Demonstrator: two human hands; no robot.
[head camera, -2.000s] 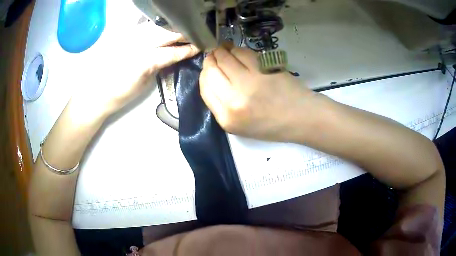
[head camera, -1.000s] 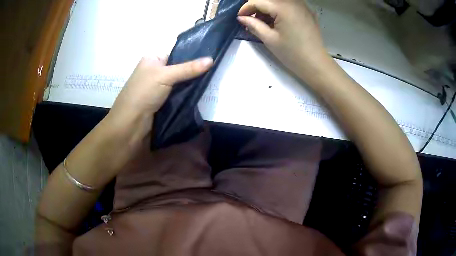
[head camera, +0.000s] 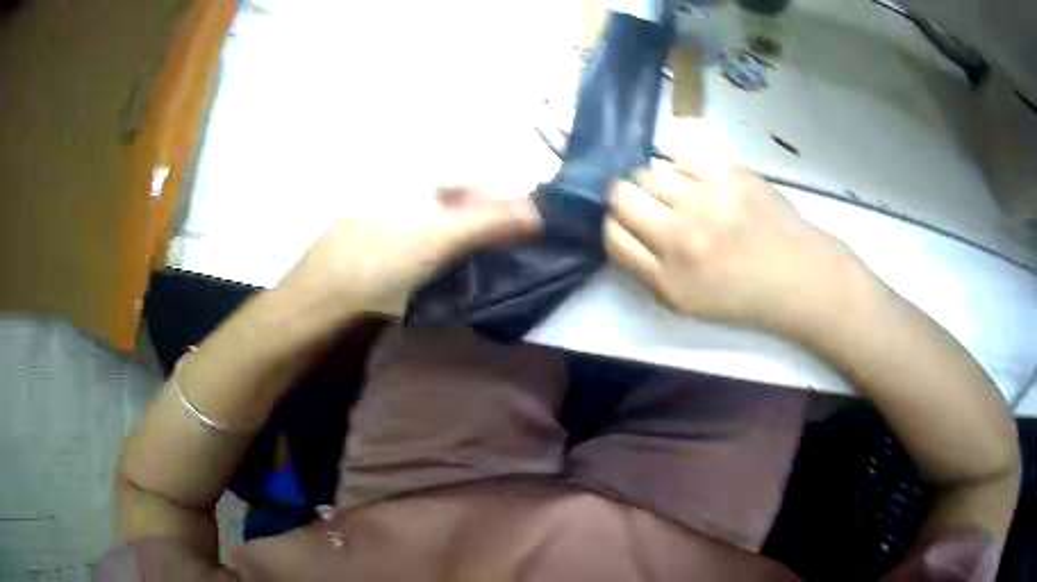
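Observation:
A glossy black strip (head camera: 615, 108) lies on the white machine table (head camera: 671, 330), running from the machine bed toward the table's front edge. Its near end is folded or bunched and reaches the edge. My left hand (head camera: 398, 244) holds this near part between thumb and fingers; the hand is blurred. My right hand (head camera: 711, 233) has its curled fingertips on the strip's right side, at its middle. A small tan plate (head camera: 687, 80) shows just right of the strip. The needle area is not clearly in view.
The machine bed (head camera: 887, 148) fills the upper right, with a small dark piece on it. An orange-brown wooden edge (head camera: 171, 171) runs along the left. A dark mesh basket (head camera: 881, 489) is at the lower right, beside my lap. Something blue shows low on the left.
The strip has come away from under the machine head toward me. The view has shifted down and left. My right hand has moved down along the strip; my left hand stays at its near part.

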